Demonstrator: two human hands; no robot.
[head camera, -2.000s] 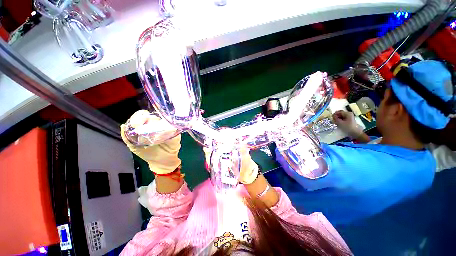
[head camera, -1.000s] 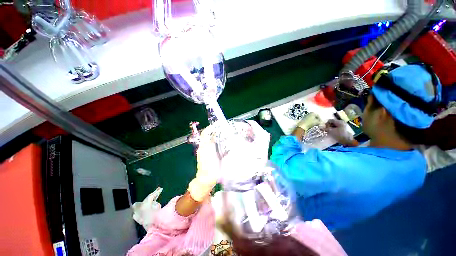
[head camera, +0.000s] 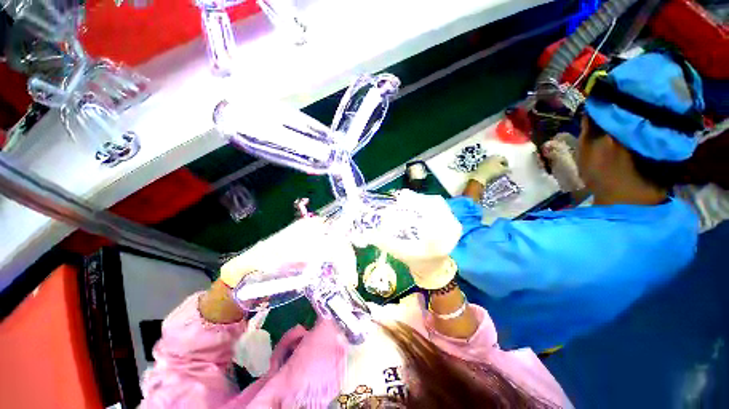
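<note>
A large clear balloon-dog lamp (head camera: 280, 142) glows white in front of me, with long segments reaching up and others hanging down towards my chest. My left hand (head camera: 296, 254), in a white glove, is on its lower left part. My right hand (head camera: 416, 232), gloved, is closed around its middle. Glare hides most of my fingers. A small round white-and-gold thing (head camera: 380, 277) shows below and between my hands; I cannot tell what it is.
Clear lamps (head camera: 100, 132) stand on the curved white shelf (head camera: 176, 152). A coworker in blue (head camera: 575, 248) works at a white board (head camera: 531, 172) on the right. A dark reel (head camera: 416, 173) is near it. A limp white glove (head camera: 254, 350) and an equipment box (head camera: 152, 279) are at left.
The lamp has turned, its thin segments now pointing up and left. My right hand, hidden by the lamp a second ago, now shows on it. The view has shifted slightly.
</note>
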